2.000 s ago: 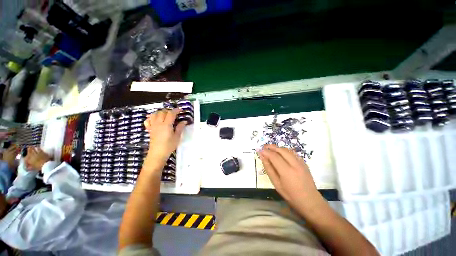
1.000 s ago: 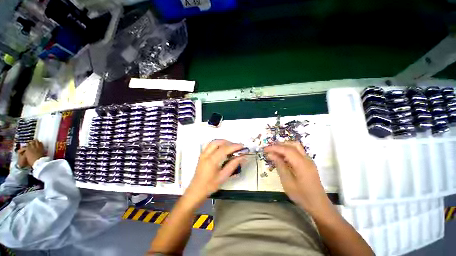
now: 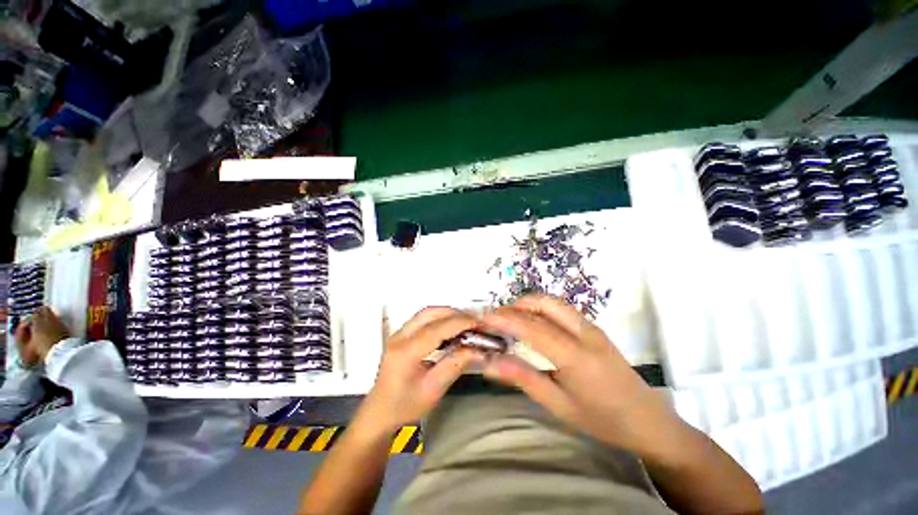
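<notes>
A watch housing (image 3: 483, 341), dark with a silvery edge, is held between the fingertips of both my hands near the mat's front edge. My left hand (image 3: 418, 364) grips it from the left and my right hand (image 3: 564, 364) touches it from the right. Fingers cover much of it. Small metal pieces (image 3: 554, 264) lie in a loose heap on the cream-white mat (image 3: 443, 277), just beyond my right hand. One loose black housing (image 3: 406, 234) lies at the mat's far left corner. Whether a metal piece is in my fingers, I cannot tell.
The left tray (image 3: 352, 352) holds dense rows of housings. The right tray (image 3: 775, 312) has rows at its far end, with another tray (image 3: 795, 433) below. A pale strip (image 3: 288, 169) and clear bags (image 3: 267, 96) lie behind. A coworker's white sleeve (image 3: 96, 402) is at left.
Both hands have come together nearer my lap around the housing. Earlier my left hand was at the left tray and my right at the heap. The two nearer loose housings no longer show on the mat.
</notes>
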